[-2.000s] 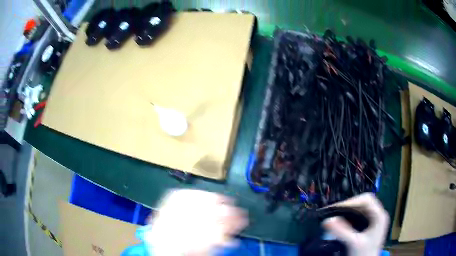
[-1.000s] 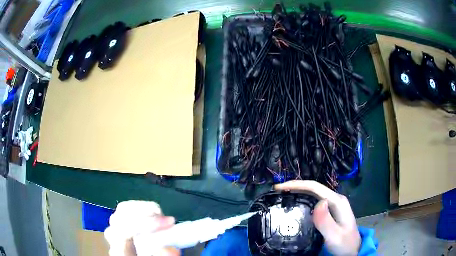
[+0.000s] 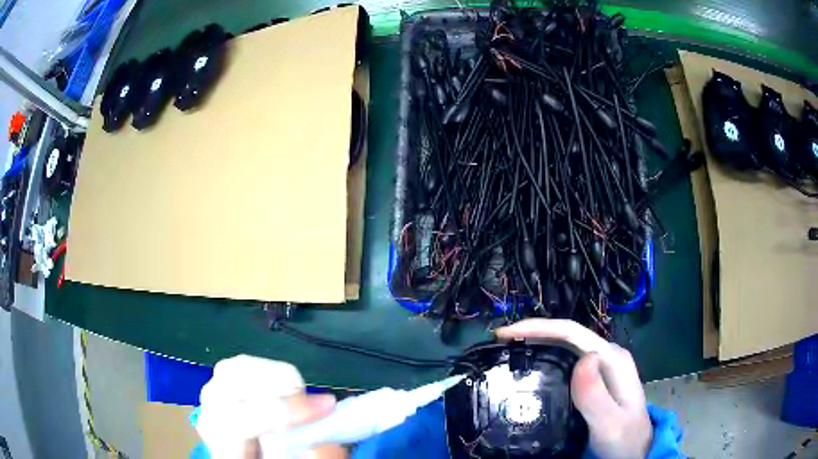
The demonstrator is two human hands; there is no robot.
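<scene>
My right hand (image 3: 610, 394) holds a black glossy earcup housing (image 3: 502, 417), open side up, at the near bench edge. Its pale round centre shows. A boom microphone (image 3: 359, 353) runs left from the cup's upper left side, its far end lying on the bench. My left hand (image 3: 260, 403) is closed around a white glue bottle (image 3: 359, 420). The nozzle tip is at the cup's upper left inside, near where the boom enters. Whether it touches is unclear. The bottle's rear part is hidden by my fingers.
A tote (image 3: 649, 285) heaped with boom microphones stands behind the cup. A cardboard sheet (image 3: 215, 179) at left bears several earcups (image 3: 199, 63). Another cardboard sheet (image 3: 771, 269) at right bears more earcups (image 3: 731, 130). Something red (image 3: 61, 251) lies at the bench's left end.
My left hand has picked up the white bottle from the left cardboard and brought its nozzle to the cup. The cup is now face up in my right hand. The camera view has shifted.
</scene>
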